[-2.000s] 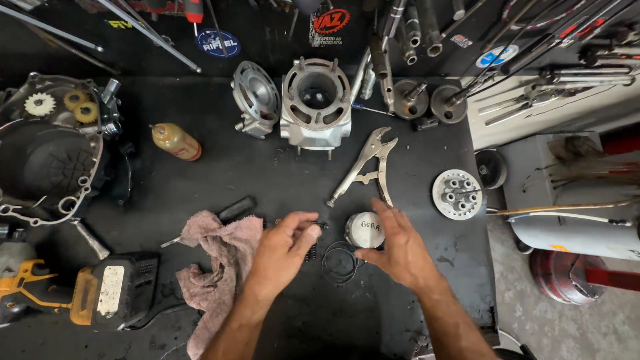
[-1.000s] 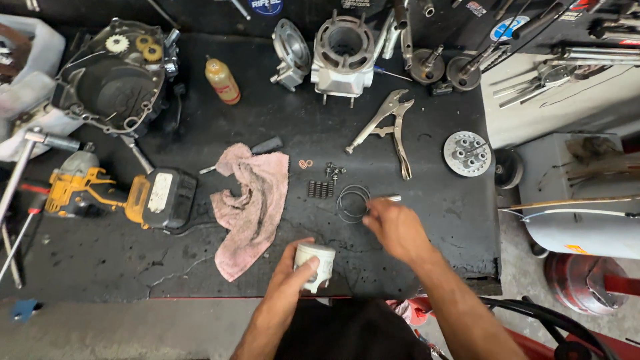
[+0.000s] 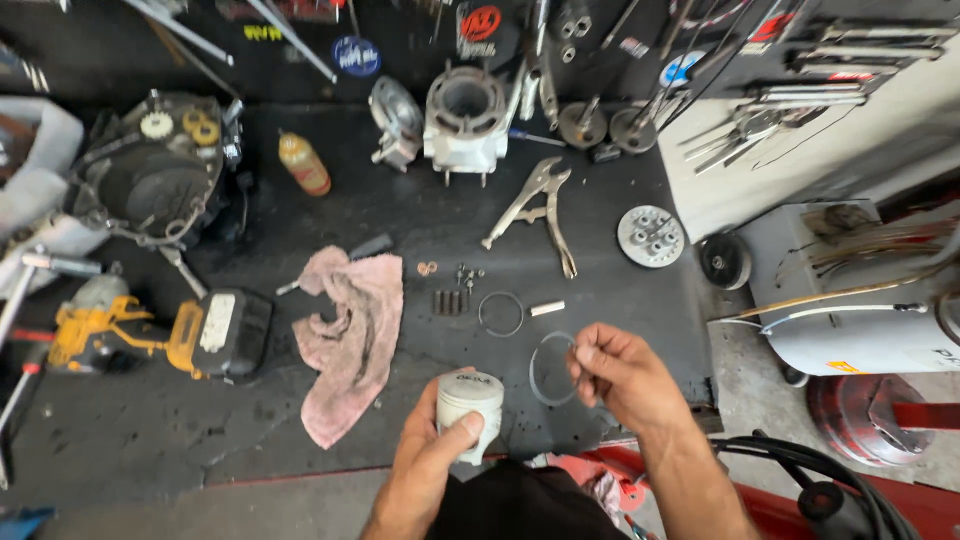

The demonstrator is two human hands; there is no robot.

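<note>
My left hand (image 3: 439, 442) holds a light metal piston (image 3: 470, 409) with writing on its crown, above the front edge of the bench. Pinched in the fingers of my right hand (image 3: 615, 367) is a thin piston ring (image 3: 534, 379), to the right of the piston and apart from it. A second ring (image 3: 501, 313) lies on the black bench top beside a short metal pin (image 3: 547, 308). Left of that ring are several coil springs (image 3: 450, 303), small bolts (image 3: 470, 277) and copper washers (image 3: 427, 268).
Behind lie locking pliers (image 3: 529, 214), an engine cylinder (image 3: 466, 124), a cylinder head (image 3: 397, 120) and a clutch pressure plate (image 3: 651, 236). To the left are a pink rag (image 3: 360, 330), a bottle (image 3: 304, 163), a yellow impact wrench (image 3: 112, 326) and an engine case (image 3: 157, 180).
My left hand took hold of the piston, which first stood on the bench by my right hand. My right hand has lifted one ring away from the other.
</note>
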